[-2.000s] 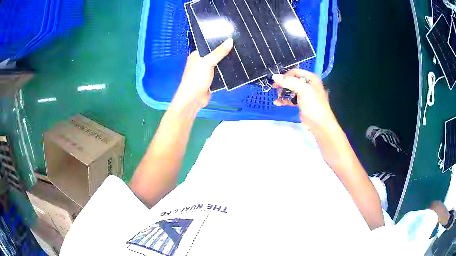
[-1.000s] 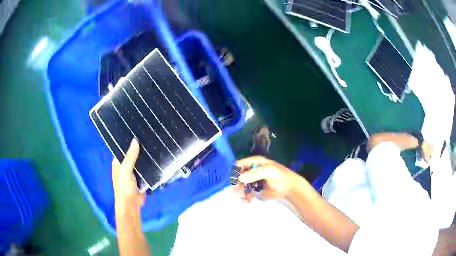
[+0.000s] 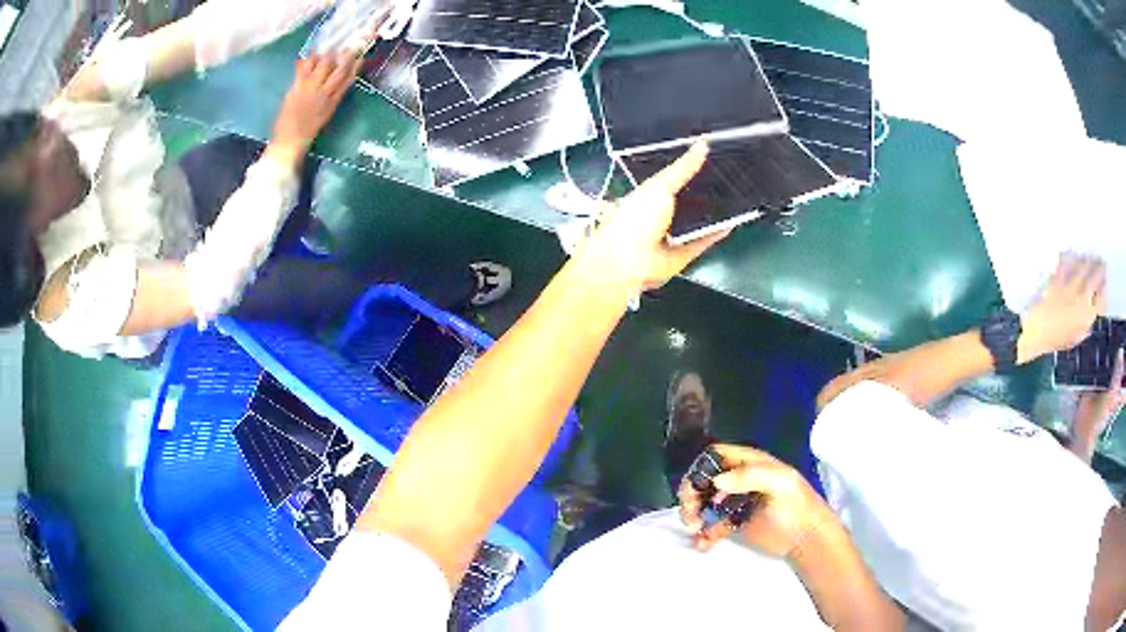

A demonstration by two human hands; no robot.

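Note:
My left hand point(image 3: 642, 232) reaches over the green bench, its thumb on top of a dark solar panel point(image 3: 766, 175) and its fingers at the near edge. This panel lies against or partly under another dark panel point(image 3: 687, 94); their exact overlap is unclear. My right hand point(image 3: 772, 504) is near my body, curled around several small black clips point(image 3: 726, 491). More lined panels lie on the bench, including one at the right point(image 3: 817, 105) and a bright, reflecting one at the left point(image 3: 506, 121).
A large blue crate point(image 3: 185, 506) below left holds panels and white leads. A smaller blue crate point(image 3: 393, 303) beside it also holds a panel. Seated people are at left and right, one person's hand point(image 3: 319, 93) on the bench. A white-clothed person is across the bench. A white cord lump point(image 3: 571, 198) lies near the edge.
The view has turned to the bench. My left hand has moved from over the large crate to the bench with a panel. My right hand still holds the black clips near my body.

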